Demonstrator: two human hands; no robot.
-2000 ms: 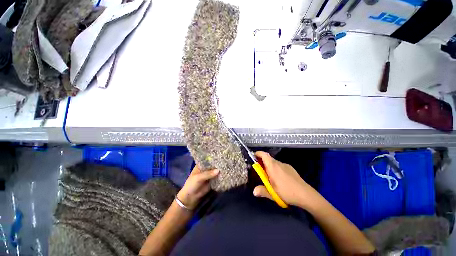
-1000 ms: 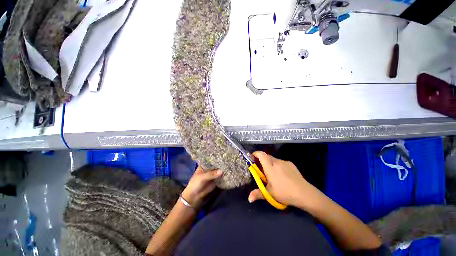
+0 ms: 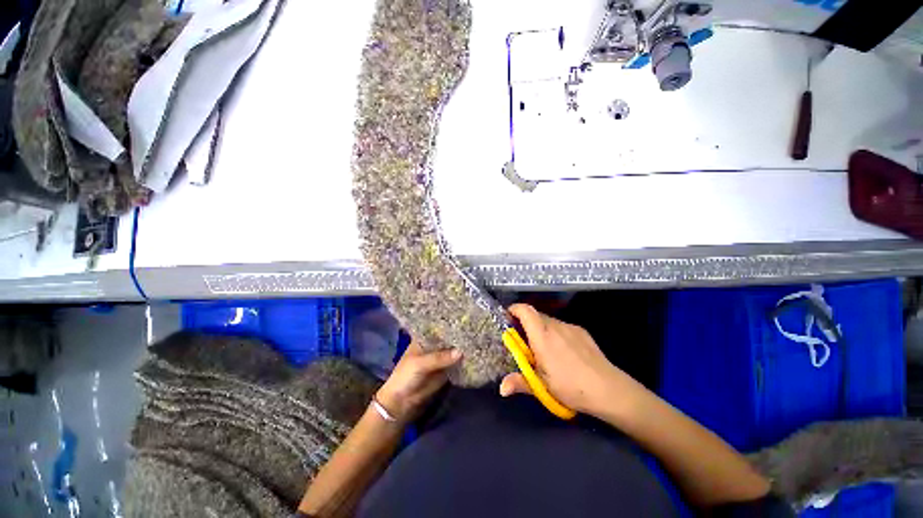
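A curved tweed collar piece [image 3: 397,182] lies on the white table and hangs over its front edge. My left hand [image 3: 417,379] grips its lower end, thumb on top. My right hand [image 3: 562,364] holds the fabric scissors [image 3: 536,376] by the yellow-orange handle. The scissor blades lie along the inner curved edge of the piece at its lower part. How far the blades are apart cannot be told. The far end of the piece is cut off by the picture's top edge.
The sewing machine's presser foot area [image 3: 575,89] is right of the piece. A dark-handled tool [image 3: 803,126] and a maroon case [image 3: 887,192] lie far right. Stacked cut pieces [image 3: 187,96] lie left. A tweed bundle [image 3: 228,415] and blue bins [image 3: 708,354] are below the table.
Since the first frame, the view has shifted slightly. The piece's lower end has moved a little, and less of the scissor blades shows. Both hands keep their hold.
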